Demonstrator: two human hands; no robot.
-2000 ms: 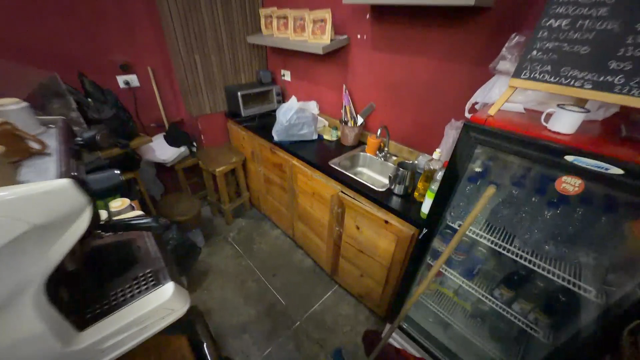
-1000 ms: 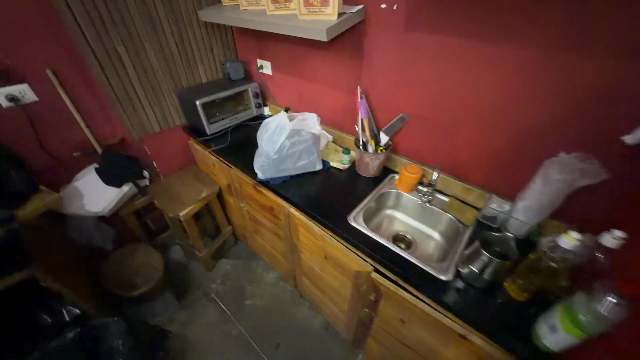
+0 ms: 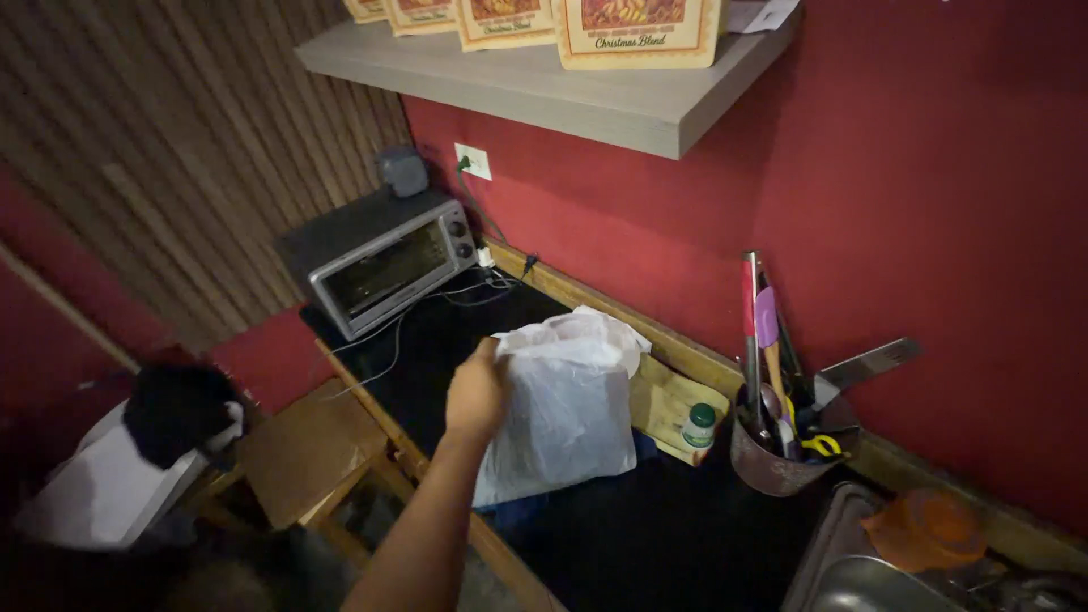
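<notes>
My left hand [image 3: 478, 391] reaches in from the bottom of the view, its fingers closed on the upper left edge of a white plastic bag [image 3: 565, 416]. The bag stands on the black countertop [image 3: 646, 544], and its contents are hidden. Something dark blue shows under its lower edge. To its right, a small green-capped jar [image 3: 699, 427] rests on a yellowish cloth or paper [image 3: 659, 395]. My right hand is not in view.
A toaster oven [image 3: 382, 268] with cables stands behind left. A utensil pot [image 3: 778, 459] holds a spatula and scissors, near the sink [image 3: 875, 586] and an orange item [image 3: 926, 527]. A shelf [image 3: 527, 85] juts overhead. A wooden stool [image 3: 310, 450] is at left.
My left hand has come into view and taken hold of the white plastic bag; neither earlier frame shows it. The view has moved much closer to the counter.
</notes>
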